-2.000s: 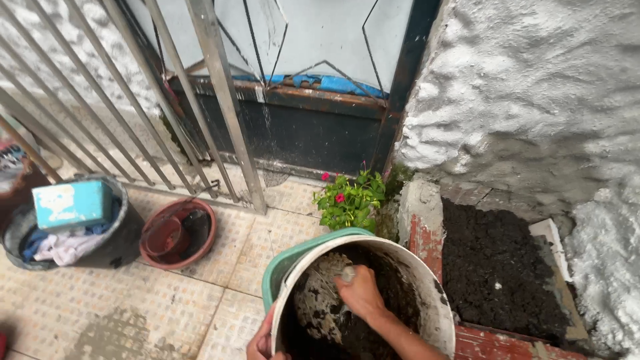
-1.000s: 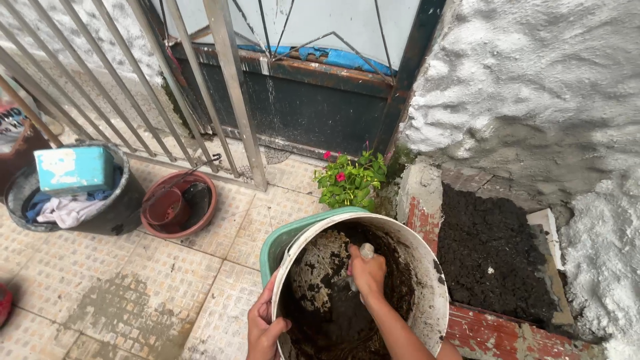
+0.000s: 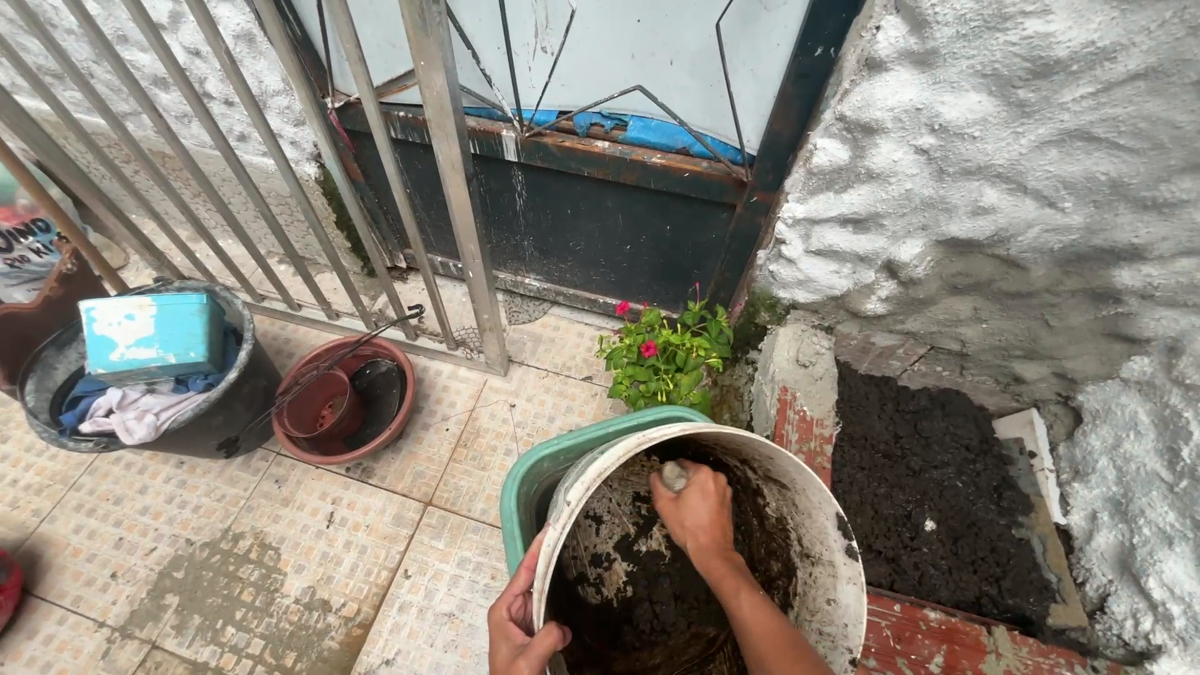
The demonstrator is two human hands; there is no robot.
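A white plastic bucket (image 3: 825,553), its inner wall smeared with dark soil, stands tilted in front of me at the bottom. My left hand (image 3: 527,614) grips its left rim, thumb inside and fingers outside. Inside the bucket my right hand (image 3: 696,511) is closed on a pale handle (image 3: 674,475); whatever the handle belongs to is hidden. Dark soil (image 3: 647,609) lies in the bucket. Behind the bucket's left side shows a green plastic tub (image 3: 521,497).
Right of the bucket, a planter bed of dark soil (image 3: 928,497) has a red brick edge (image 3: 937,637). A flowering plant (image 3: 667,356) grows beyond the bucket. At left are a brown plastic pot (image 3: 403,427), a black tub with cloths (image 3: 220,422) and a metal gate (image 3: 459,187).
My right hand has stayed closed on the handle and shifted within the bucket. My left hand remains at the left rim, its thumb now showing more than two seconds ago.
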